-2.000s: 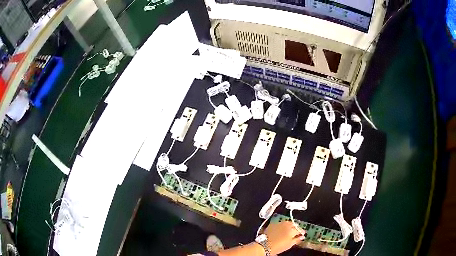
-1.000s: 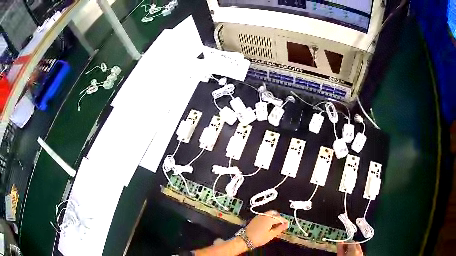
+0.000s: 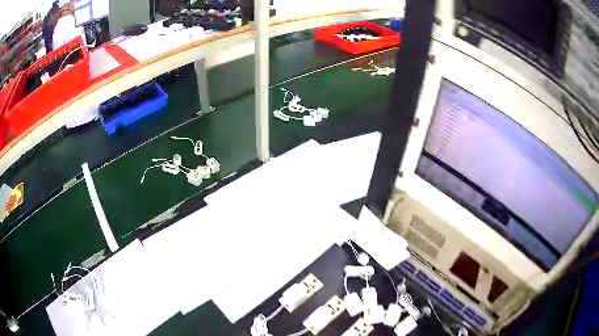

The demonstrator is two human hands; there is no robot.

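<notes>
No hand is in the picture. Nearest in front, at the bottom, white power adapters [image 3: 297,294] sit in cream socket outlets [image 3: 312,283] on the black board. A coiled white cord [image 3: 260,324] lies beside them. Behind the sockets is a cluster of white adapters with coiled cords [image 3: 371,306]. Large white paper sheets [image 3: 263,230] lie left of the board, with a tangled white bundle [image 3: 82,298] at their lower left end. The rest of the socket row and the green connection boards are out of view.
The green conveyor belt [image 3: 144,197] runs behind the papers, with loose adapters [image 3: 197,172] on it. A beige cabinet [image 3: 453,262] stands under a monitor [image 3: 506,177] at right. Red bins [image 3: 358,37] and a blue tray [image 3: 133,107] are beyond. A pale post [image 3: 262,85] rises mid-view.
The view has swung left and up toward the belt and monitor. Both hands, seen at the connection board one second ago, have left the picture.
</notes>
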